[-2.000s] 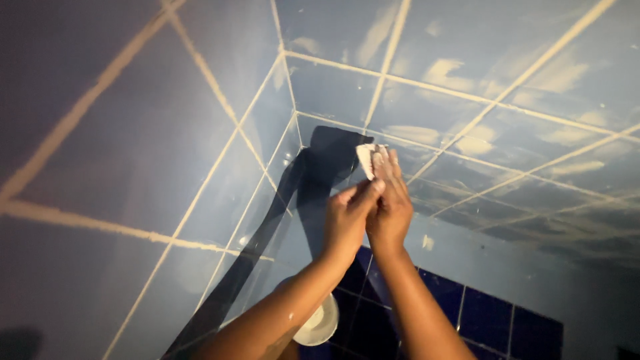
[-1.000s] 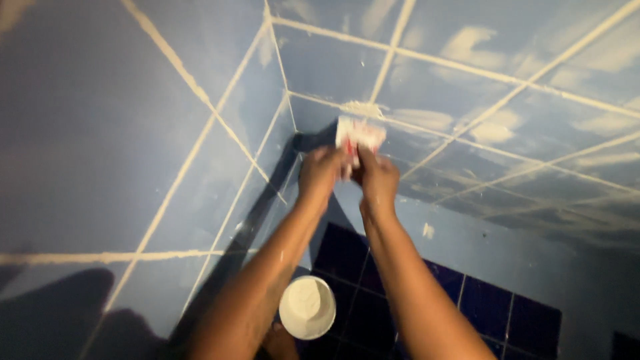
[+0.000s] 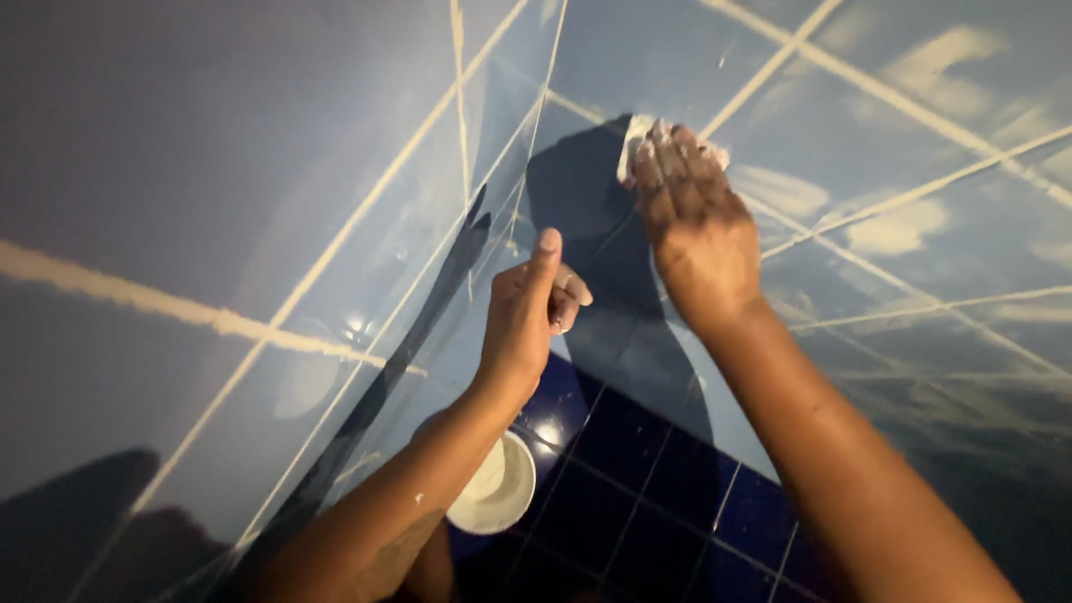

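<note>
My right hand (image 3: 695, 201) presses a flat white scraper or card (image 3: 634, 149) against the light blue tiled wall (image 3: 662, 50), near the corner, its fingers spread over the piece. White paste coats the fingertips and shows at the right edge of the hand. Lower and to the left, my left hand (image 3: 536, 297) hangs in the air with its thumb up and fingers curled, holding nothing that I can see; a little paste is on its fingertips. Whitish filler lines the tile joints (image 3: 888, 92).
A white tub (image 3: 511, 502) of pale paste stands low, partly behind my left forearm. Dark blue floor tiles (image 3: 645, 477) lie beneath. The left wall (image 3: 193, 151) meets the other wall at a corner, and pale smears mark the right wall.
My hands were together at the white piece one second ago; now they are apart, the right one flat over the piece on the wall and the left one lower.
</note>
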